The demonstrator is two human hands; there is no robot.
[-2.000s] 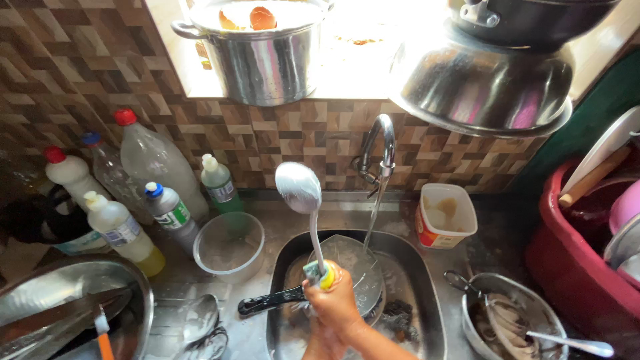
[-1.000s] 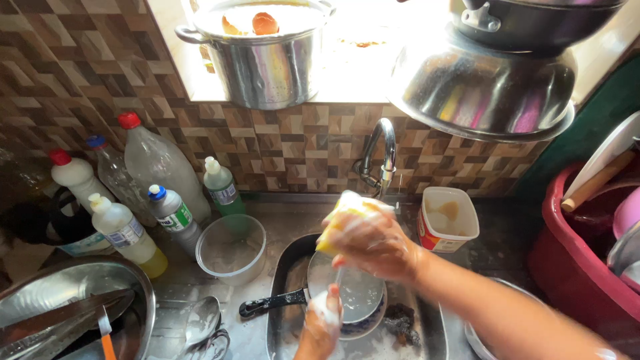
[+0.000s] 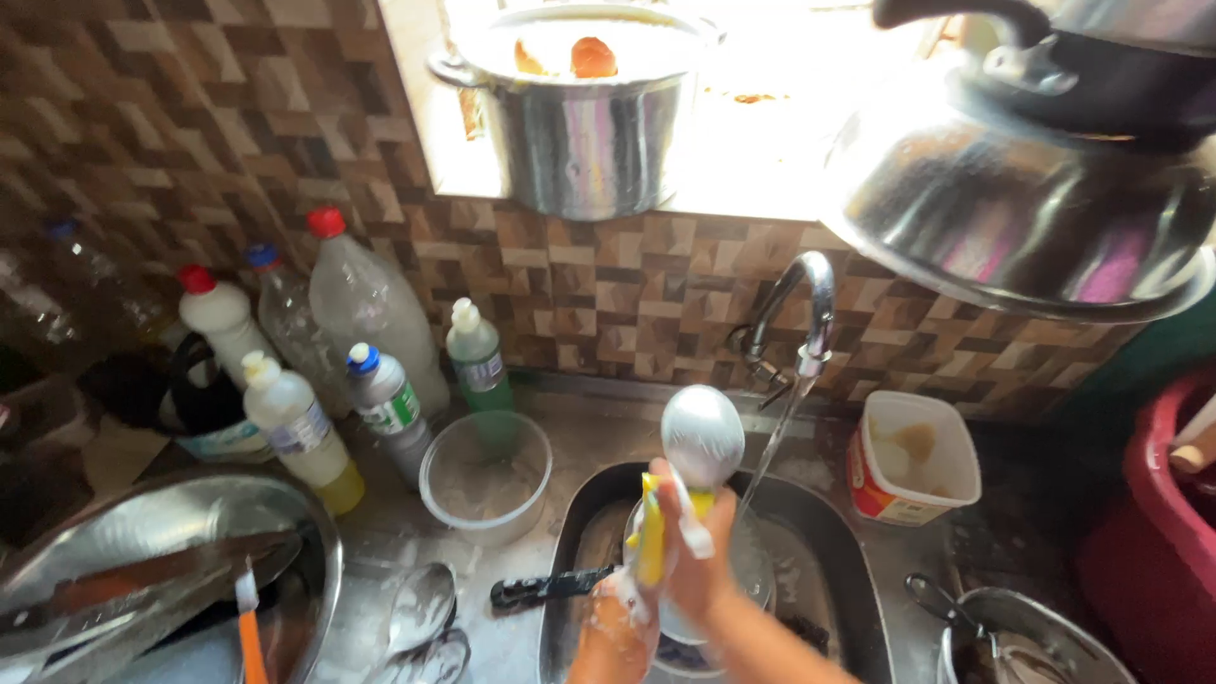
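Note:
Above the sink basin (image 3: 845, 560), my right hand (image 3: 698, 551) presses a soapy yellow sponge (image 3: 652, 532) around the handle of a large metal spoon (image 3: 703, 432). The spoon's bowl points up, beyond my fingers. Lower and to the left, my soapy left hand (image 3: 622, 608) grips the handle's lower part, mostly hidden by the hands. Under them a pan with a black handle (image 3: 551, 587) lies in the basin, the handle reaching over the left rim. Water runs from the curved faucet (image 3: 817, 313) just right of the spoon.
Left of the basin are a clear plastic tub (image 3: 486, 480), wet spoons (image 3: 423, 608), several bottles (image 3: 370, 313) and a metal bowl (image 3: 332, 560) with utensils. To the right stand a white tub (image 3: 921, 461), a metal pot (image 3: 1045, 608) and a red basin (image 3: 1149, 532). A steel pot (image 3: 594, 142) sits on the ledge above.
My right hand with the sponge has moved down and left from near the faucet. The spoon's bowl, covered by that hand one second ago, shows again. Water now runs visibly from the faucet.

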